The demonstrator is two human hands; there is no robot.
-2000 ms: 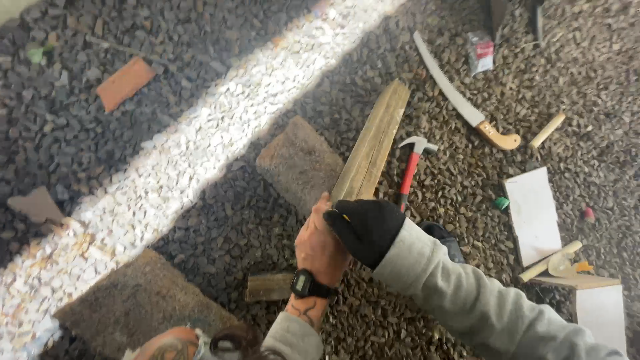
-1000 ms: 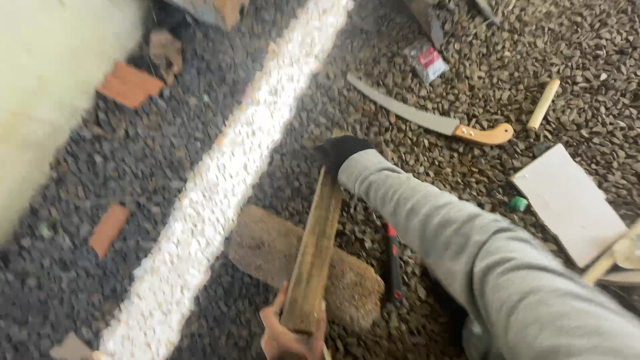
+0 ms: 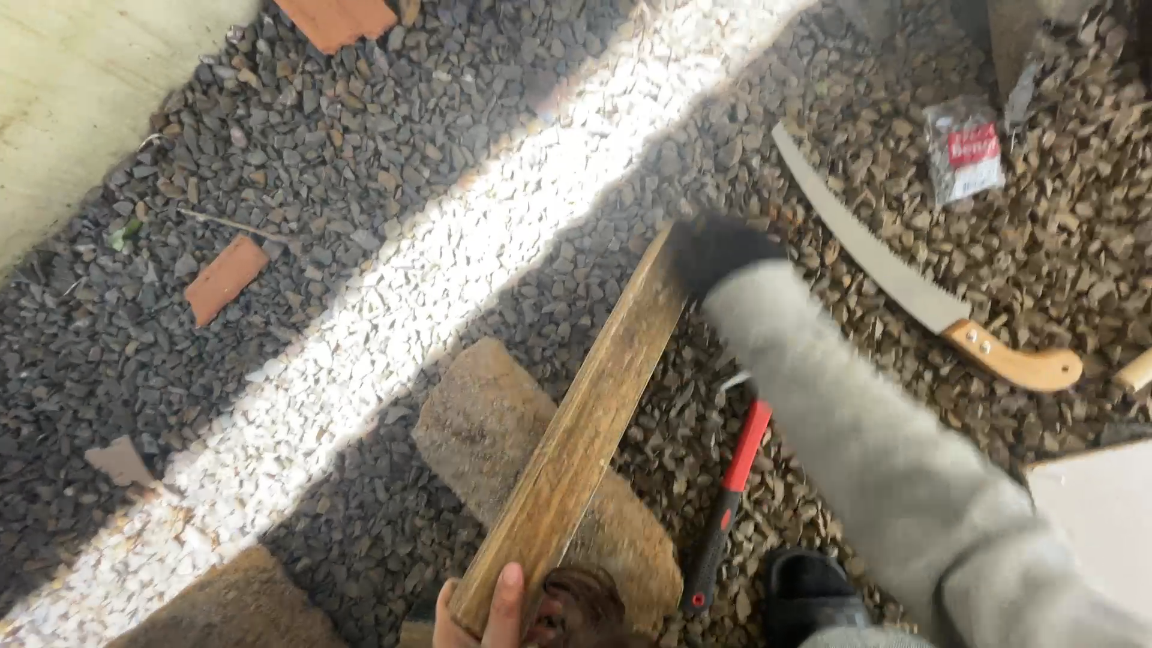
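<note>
A weathered wooden board [image 3: 576, 432] slants across a flat rough stone [image 3: 486, 423]. My bare left hand [image 3: 504, 612] grips the board's near end, with the thumb on its upper face. My right hand [image 3: 720, 252], in a black glove and grey sleeve, is at the board's far end; it is blurred and its fingers are hidden. Right of the board, a hammer with a red and black handle [image 3: 736, 477] lies on the gravel, its head mostly hidden by the sleeve. Farther right rests a curved pruning saw [image 3: 886, 261] with a wooden handle.
A printed plastic packet [image 3: 967, 148] lies at the upper right, and a white panel [image 3: 1098, 513] at the right edge. Terracotta pieces [image 3: 225, 279] lie to the left. Another stone [image 3: 225, 607] is at the bottom left. A black shoe [image 3: 808, 585] stands near the hammer. A pale wall [image 3: 99, 90] borders the gravel.
Two seconds ago both hands were together at the board's near end; now my right hand is at its far end and my left hand remains at the near end. The view has shifted.
</note>
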